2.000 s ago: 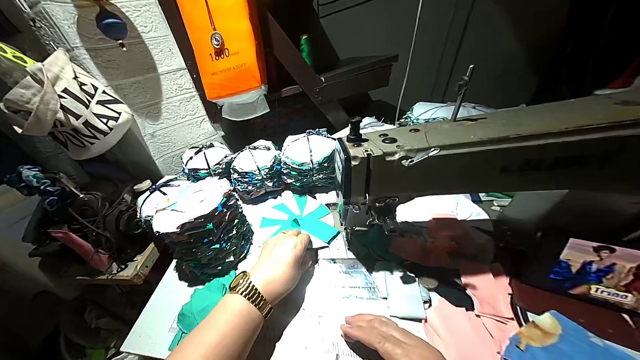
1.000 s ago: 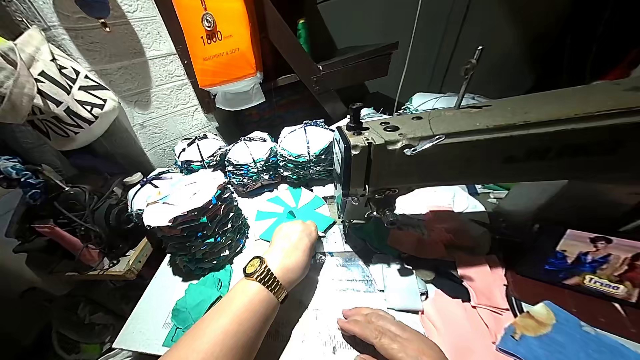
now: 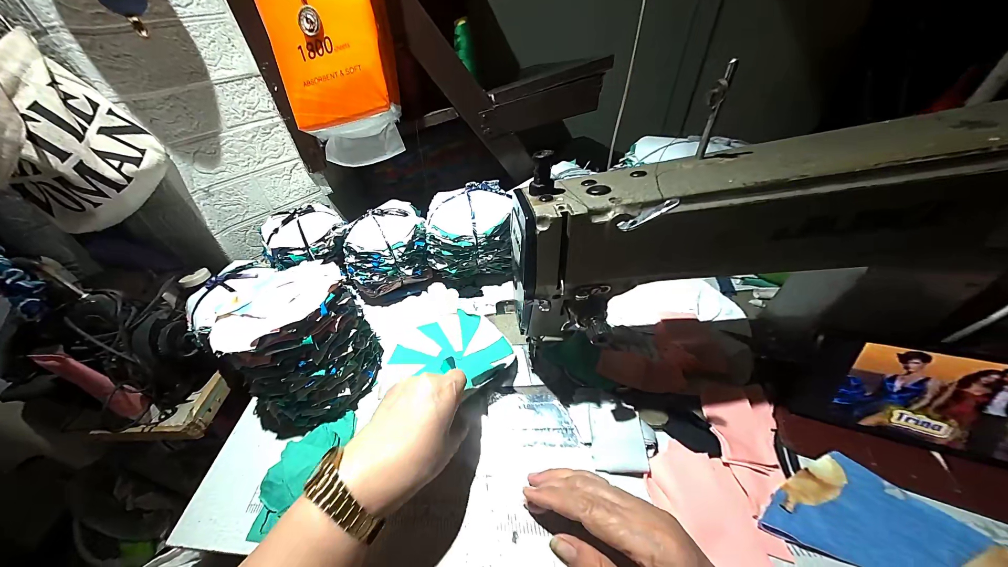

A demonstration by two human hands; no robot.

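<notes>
A round white cloth piece with teal strips fanned on it [image 3: 453, 346] lies left of the needle area of a sewing machine [image 3: 709, 205]. My left hand [image 3: 413, 441], with a gold-coloured watch [image 3: 342, 496] on the wrist, has its fingertips at the near edge of this piece; whether they pinch it is unclear. My right hand [image 3: 610, 512] rests on the white work surface [image 3: 504, 488], fingers slightly apart, holding nothing visible. Green cloth [image 3: 303, 465] lies left of my left wrist.
A tall stack of round cloth pieces [image 3: 303, 346] stands at left, with several tied bundles [image 3: 386, 244] behind. Pink cloth pieces [image 3: 701, 496], folded pale cloth [image 3: 618, 437] and blue fabric [image 3: 874, 512] lie at right. An orange tissue pack [image 3: 331, 63] hangs behind.
The teal strips on the round piece show a different arrangement around its middle. My left hand stays at its near edge. The right hand remains on the work surface.
</notes>
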